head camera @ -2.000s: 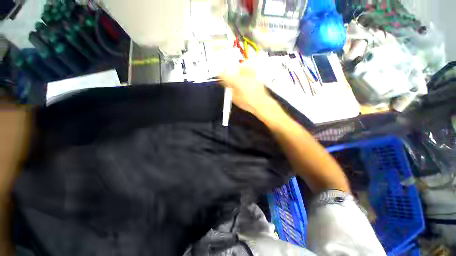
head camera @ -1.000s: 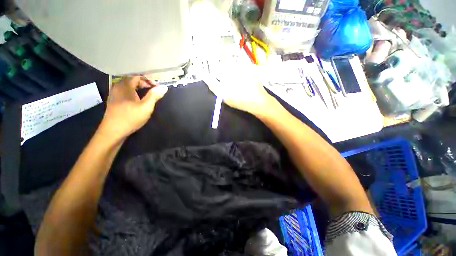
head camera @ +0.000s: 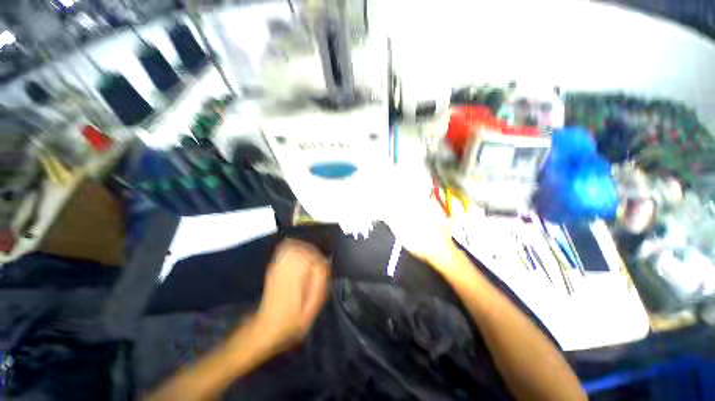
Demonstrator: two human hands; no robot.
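Observation:
The black garment [head camera: 376, 313] lies in front of the white sewing machine [head camera: 333, 160], its smooth part at the machine and its shiny wrinkled part nearer me. My left hand [head camera: 296, 286] is blurred and closed at the garment's left side; whether it grips cloth is unclear. My right hand [head camera: 427, 235] is at the garment's far edge right of the machine head, washed out by glare. A slim white rod [head camera: 394, 258] sticks out below my right hand, over the black cloth. The needle area is hidden by glare.
A white paper [head camera: 223, 235] lies left of the machine. Right are yellow and red-handled scissors [head camera: 448, 201], thin tools, a phone [head camera: 586, 246], a control box [head camera: 506, 168] and a blue bag [head camera: 576, 180]. A blue crate [head camera: 655, 382] is at lower right. Dark thread cones [head camera: 124, 98] stand upper left.
The view has tilted up, showing more of the machine and background. My left hand has left the cloth's far edge and come nearer me. My right hand remains by the machine with the white rod.

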